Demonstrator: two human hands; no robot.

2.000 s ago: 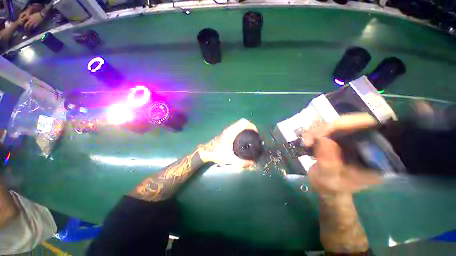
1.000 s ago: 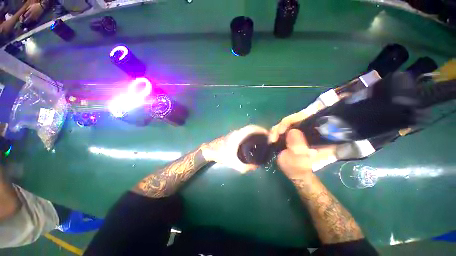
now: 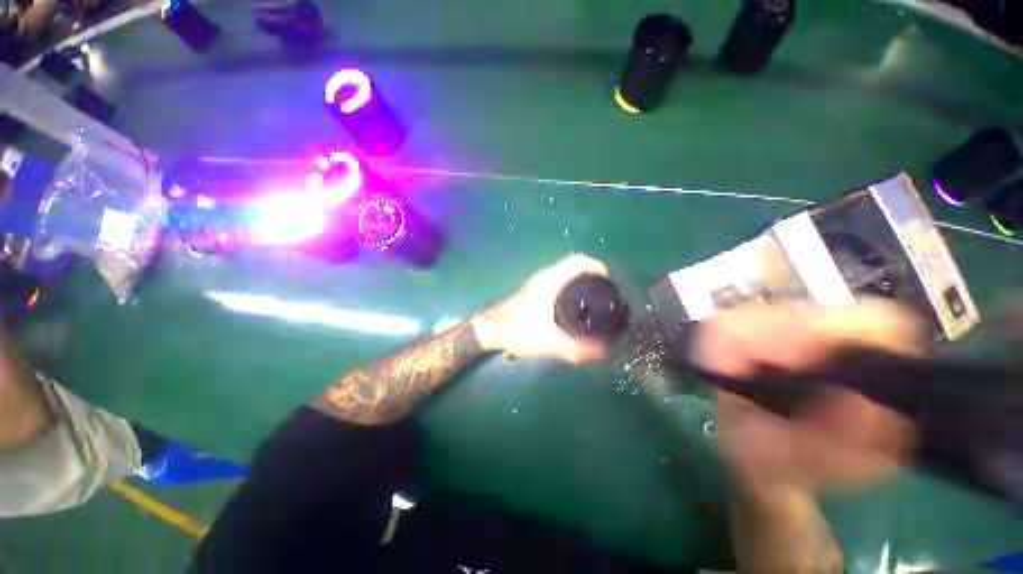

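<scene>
My left hand [image 3: 542, 312] is wrapped around a black cylindrical speaker unit [image 3: 591, 308], with its round dark end facing up. My right hand [image 3: 817, 387], blurred, holds a long black electric screwdriver [image 3: 965, 409] lying to the right, its nose pointing left towards the screw feeder's front. The screwdriver tip is too blurred to tell and is apart from the unit. The white and grey screw feeder [image 3: 791, 264] stands behind my right hand, partly hidden by it. Loose shiny screws [image 3: 642, 364] lie between the unit and my right hand.
Units with glowing pink rings [image 3: 350, 94] are at the left. A clear plastic bag [image 3: 118, 230] lies at the far left. Black units [image 3: 653, 62] stand on the green belt [image 3: 505, 448] at the back, and others [image 3: 976, 168] at the right. Another person's sleeve [image 3: 79, 448] is at lower left.
The screwdriver's nose has moved away from the held unit to the right, uncovering the feeder. The units at the back show further right. My left hand still holds the unit.
</scene>
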